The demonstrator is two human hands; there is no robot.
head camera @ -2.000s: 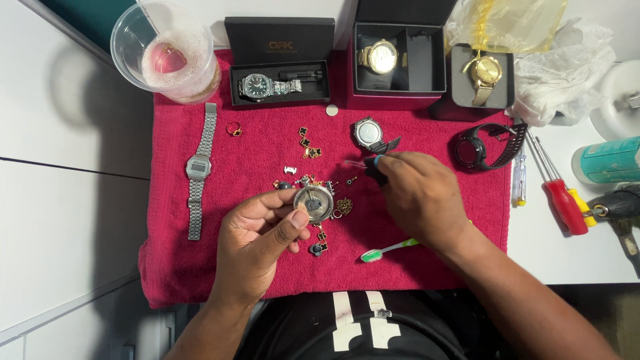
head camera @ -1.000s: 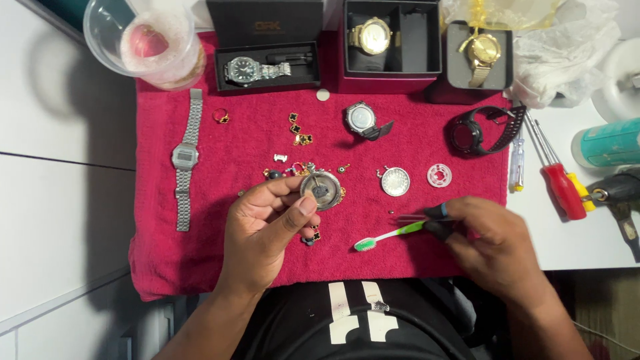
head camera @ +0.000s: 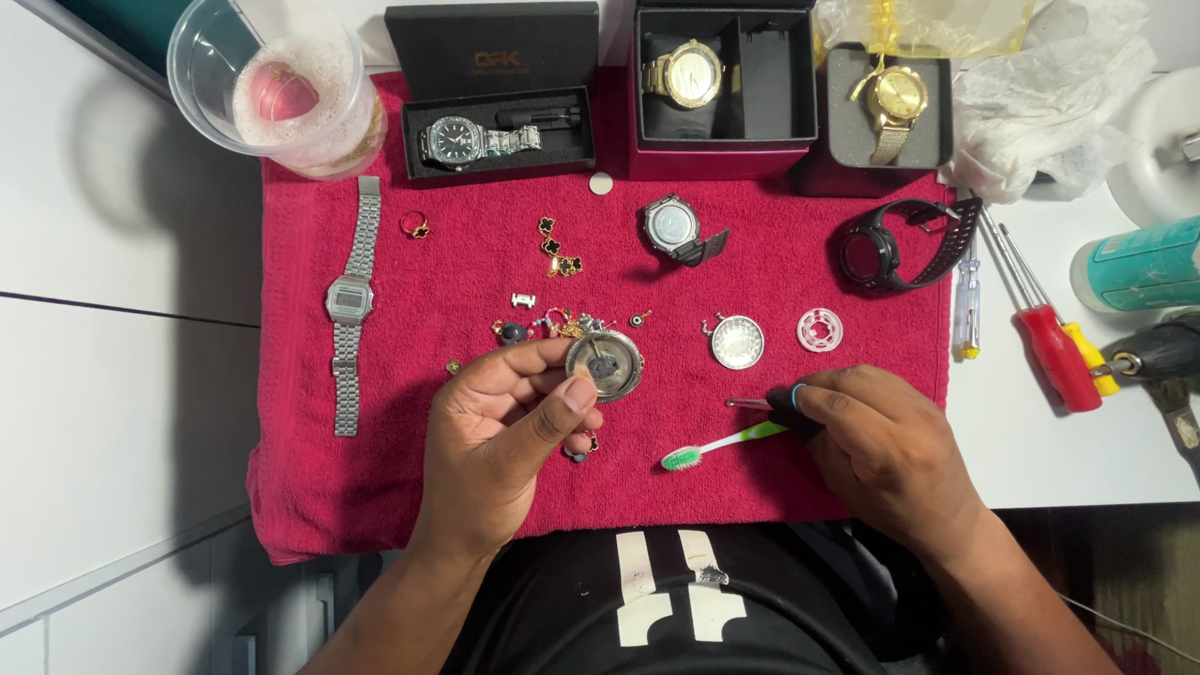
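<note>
Between the thumb and fingers of my left hand [head camera: 506, 431] is a round metal watch case [head camera: 614, 370], its dark inside facing up. Over the red towel [head camera: 375, 487], my right hand [head camera: 881, 441] grips a dark-handled tool with a thin metal tip [head camera: 745, 403], perhaps tweezers. A green and white toothbrush [head camera: 722, 443] lies beside that hand, its handle end hidden. Beyond the tool lie a round silver-coloured part [head camera: 738, 341] and a clear plastic ring [head camera: 820, 330]. Small beads and charms [head camera: 562, 323] lie just past the watch case.
A digital watch [head camera: 350, 299] lies at left, near a plastic cup of foamy liquid [head camera: 281, 103]. Boxed watches [head camera: 455, 141] line the back. A silver watch head [head camera: 671, 225] and a black watch [head camera: 867, 253] lie farther forward. Screwdrivers [head camera: 1059, 361] and a teal bottle [head camera: 1139, 264] are at right.
My right hand has moved away from beside the silver watch head to beside the toothbrush. The round silver part and plastic ring, out of sight two seconds ago, now show on the towel.
</note>
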